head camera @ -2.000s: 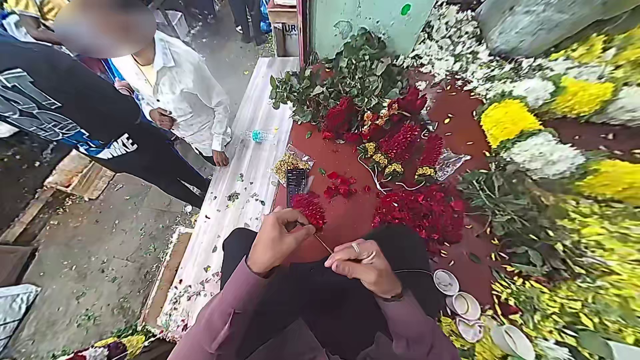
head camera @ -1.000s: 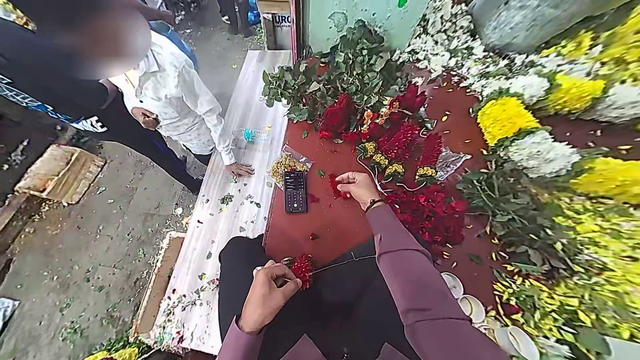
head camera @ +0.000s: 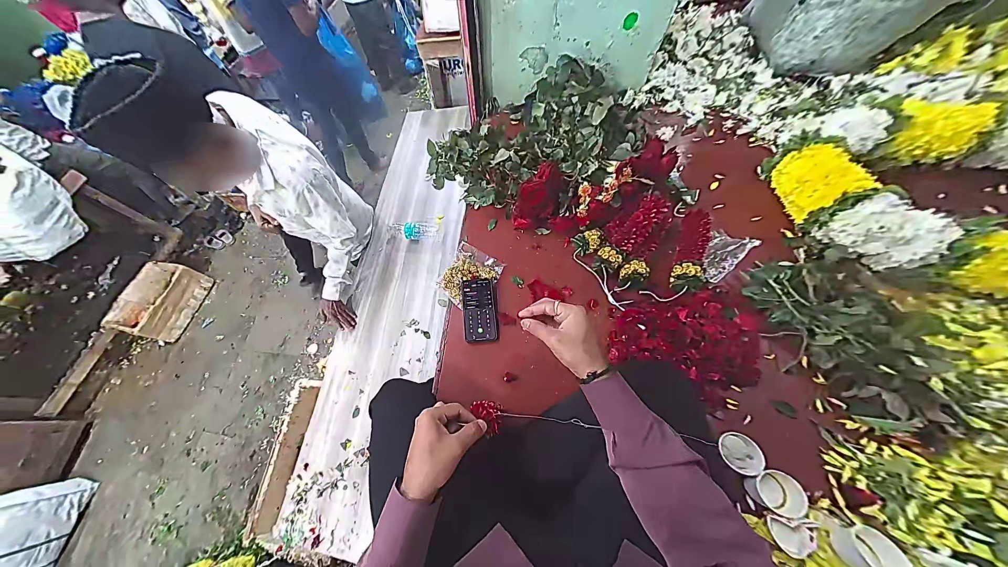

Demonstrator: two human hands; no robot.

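Observation:
My left hand (head camera: 442, 447) pinches the end of a short red petal string (head camera: 487, 416) above my lap. From it a thin pale thread (head camera: 543, 419) runs right, passes by my right forearm and reaches the thread spools (head camera: 741, 453). My right hand (head camera: 563, 335) is over the red tabletop, thumb and forefinger together at what looks like a small dark red petal. Loose red petals (head camera: 550, 291) lie just beyond it, and a large heap of red petals (head camera: 681, 335) is to its right. Finished red garlands (head camera: 639, 224) with yellow flower clusters lie behind the heap.
A phone (head camera: 479, 310) lies beside a bag of small yellow flowers (head camera: 468, 276). Leafy stems (head camera: 543, 130) are at the back; yellow and white flowers (head camera: 823, 179) line the right. A person in a white shirt (head camera: 303, 181) leans a hand on the pale ledge (head camera: 386, 307), near a plastic bottle (head camera: 417, 230).
My hands were close together over my lap two seconds ago; my right hand has since moved out to the loose petals. The person in white now bends over the ledge.

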